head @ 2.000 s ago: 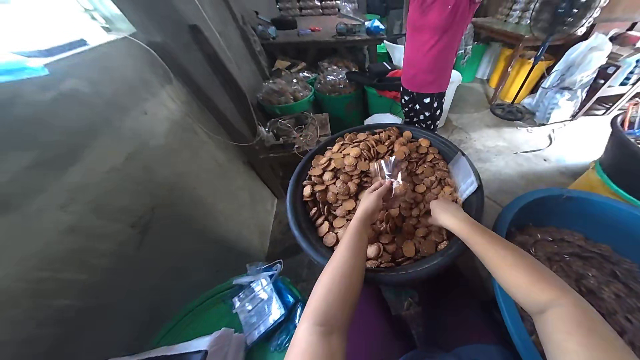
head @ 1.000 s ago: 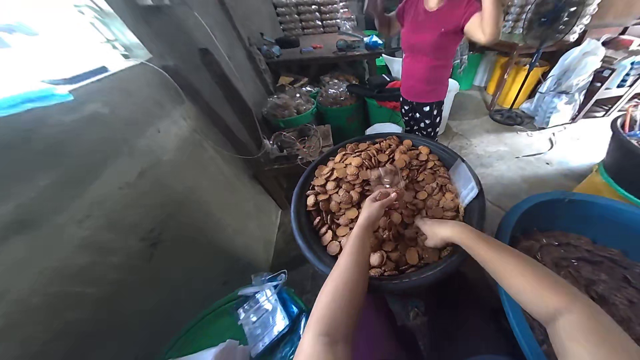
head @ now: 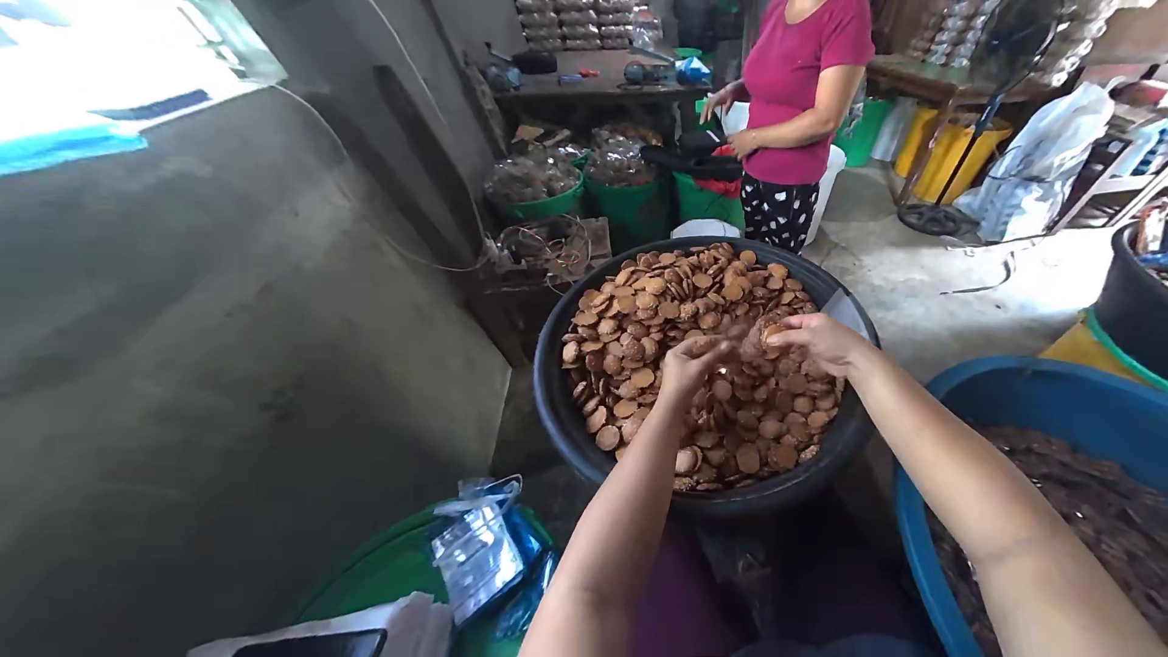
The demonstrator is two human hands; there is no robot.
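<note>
A round black plastic tub (head: 558,415) is heaped with round brown cookies (head: 639,301). Over the middle of the heap, my left hand (head: 695,365) holds a small clear plastic bag (head: 737,351), whose edges are hard to make out. My right hand (head: 817,339) is just to the right of it, with cookies between its fingers at the bag. A pale flat sheet (head: 847,315) lies at the tub's right inner edge, behind my right hand.
At right stands a blue tub (head: 1004,374) of dark packed goods. A green lid (head: 383,566) with plastic bags (head: 484,557) is at lower left. A person (head: 803,100) stands beyond the black tub, near green buckets (head: 630,205). A concrete wall (head: 228,365) rises at left.
My right hand has come up out of the cookies with some in its fingers, to beside the bag in my left hand. The person beyond has lowered their raised arms.
</note>
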